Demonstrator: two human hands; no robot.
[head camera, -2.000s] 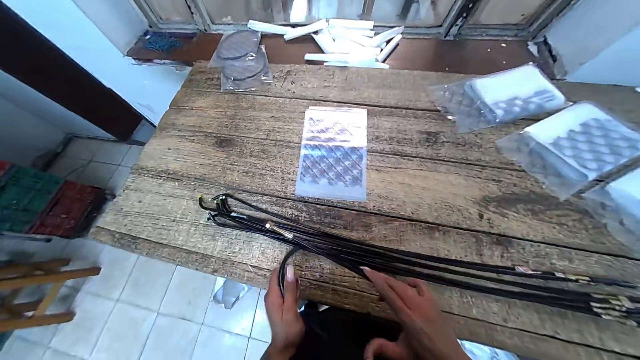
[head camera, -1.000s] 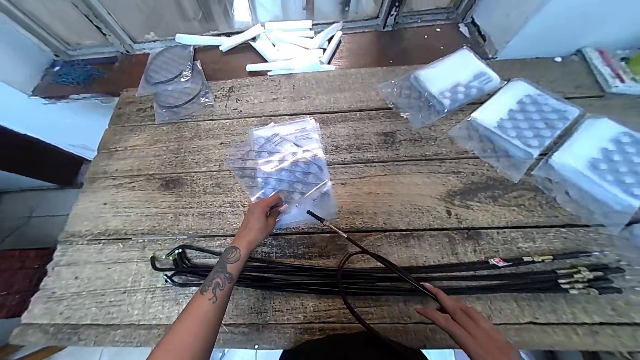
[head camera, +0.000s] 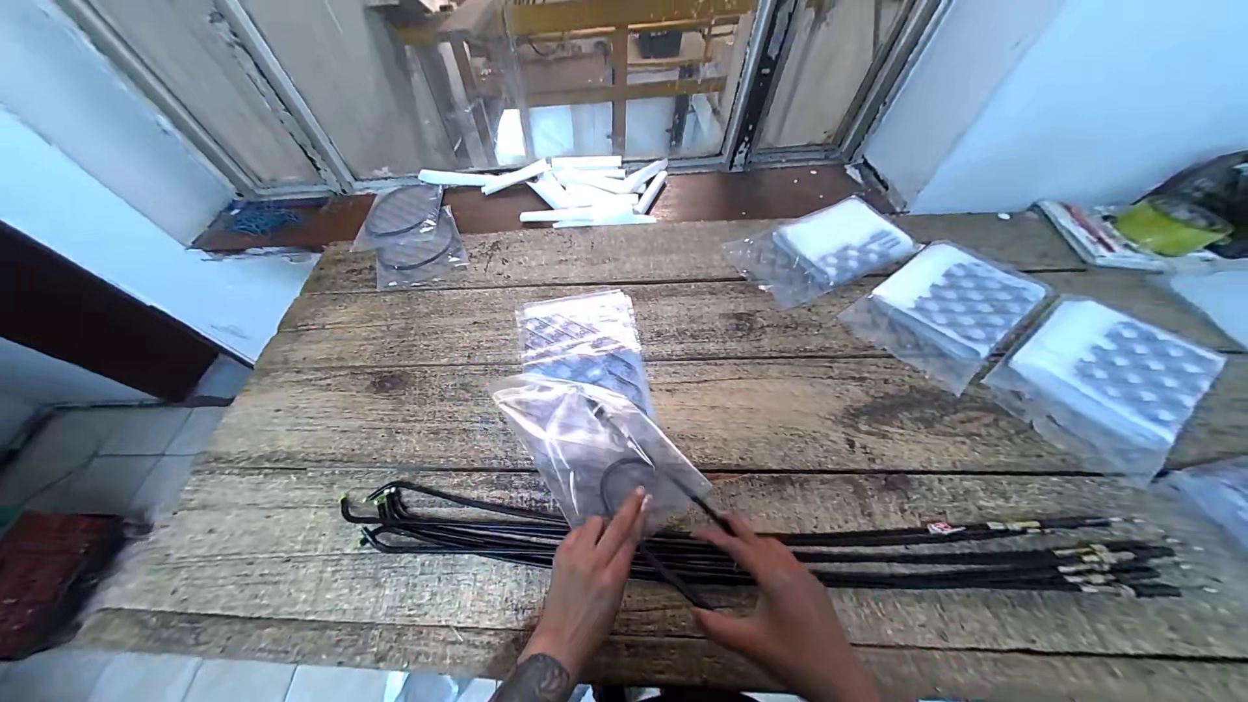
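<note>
A clear plastic bag (head camera: 575, 439) lies tilted over the near part of a stack of printed clear bags (head camera: 585, 341). One end of a coiled black cable (head camera: 673, 577) is inside it. My left hand (head camera: 590, 575) presses on the bag's near edge, a finger over the coil. My right hand (head camera: 770, 595) grips the cable's side to the right, thumb and fingers around it. Beneath both hands runs a bundle of long black cables (head camera: 877, 556), with hooked ends at left and metal fittings at right.
Two bagged cable coils (head camera: 419, 239) lie at the back left. White rolled pieces (head camera: 585, 190) rest on the window ledge. Packs of clear bags (head camera: 960, 302) sit at the right, with a yellow tape roll (head camera: 1170, 226) in the far right corner.
My left hand has come nearer, and a clear bag now lies around the cable's end, which was outside it one second ago. My right hand keeps hold of the cable, now bent into a loop.
</note>
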